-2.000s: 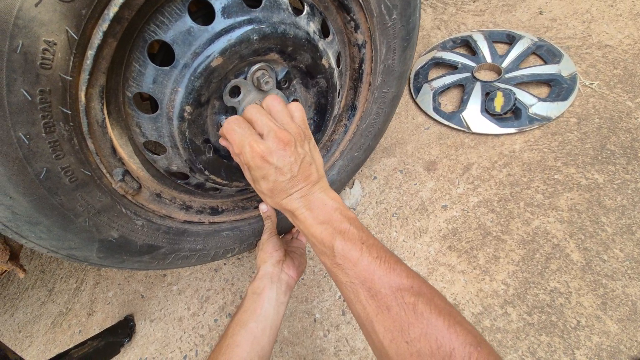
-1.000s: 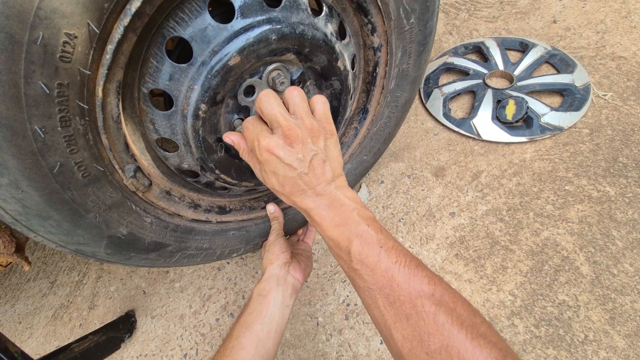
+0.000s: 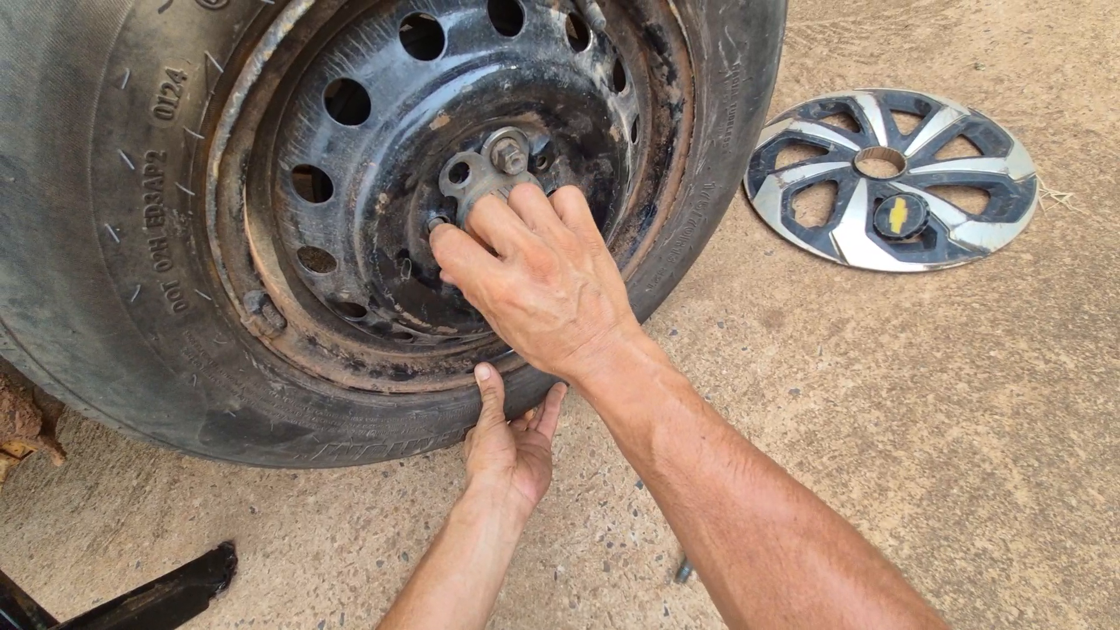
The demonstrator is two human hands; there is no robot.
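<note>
A black steel wheel rim with rusty edges sits inside a rubber tire. My right hand is at the hub, its fingers bent at a lug position; what lies under the fingertips is hidden. Just above the fingers, a wheel bolt sits in the grey metal center piece, which has an open round hole beside it. My left hand is under the tire's lower edge, palm up, with its thumb against the sidewall and its fingers partly hidden.
A black and silver plastic hubcap lies on the concrete ground at the right, with a round Chevrolet center cap on it. At the lower left is a black metal bar. A small bolt-like piece lies near my right forearm.
My right hand's fingers have shifted at the hub, with the thumb side now at the left bolt position. My left hand stays under the tire.
</note>
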